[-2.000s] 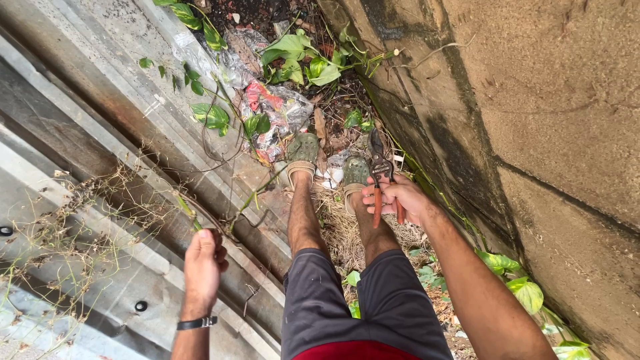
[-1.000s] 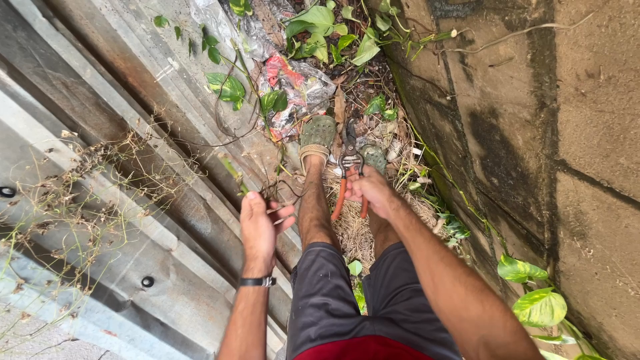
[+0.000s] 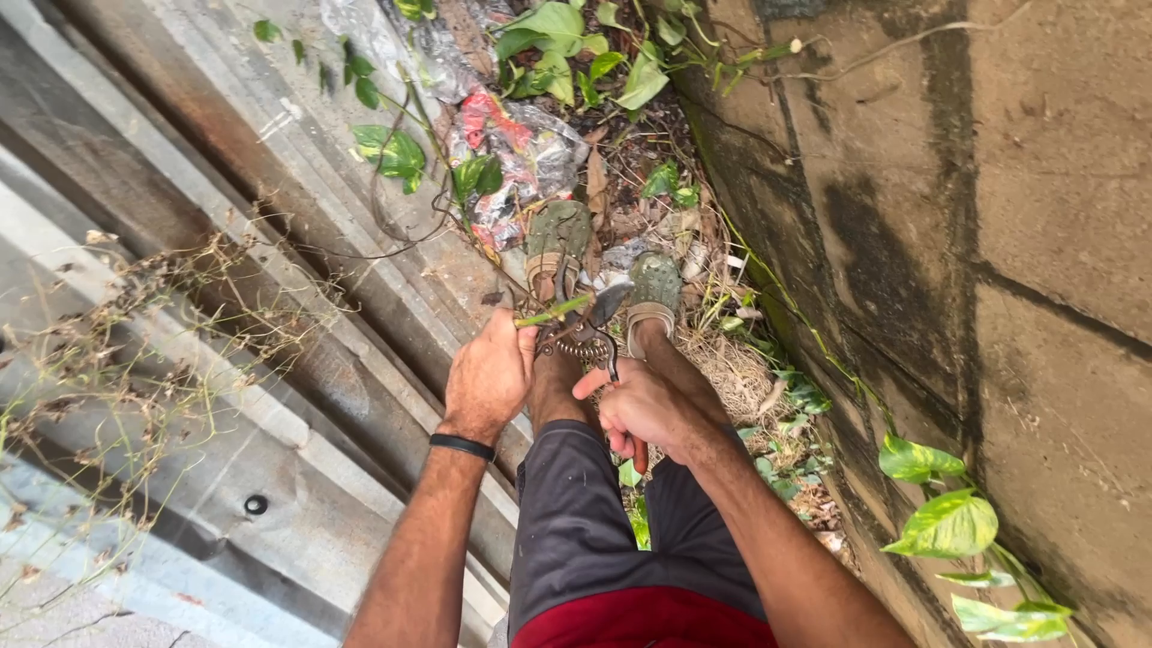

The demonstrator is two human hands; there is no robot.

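Near the middle of the head view, my left hand (image 3: 490, 373) grips a green vine stem (image 3: 556, 311) whose end points right, past the thumb. Close beside it, my right hand (image 3: 652, 405) holds orange-handled pruning shears (image 3: 598, 328). Their blades are apart and lie at the stem; whether they touch it I cannot tell. A coil spring shows between the shears' handles. My right palm hides part of the handles.
Corrugated metal sheets (image 3: 297, 432) lean at the left, with a dry branching weed (image 3: 171, 351) over them. A stained masonry wall (image 3: 900, 207) runs along the right. Variegated vine leaves (image 3: 945, 526), plastic litter (image 3: 517, 153) and dry straw lie around my clogs (image 3: 560, 229).
My hands have come together: the left hand has moved right with the stem, and the shears, earlier apart from it, now have their blades at it.
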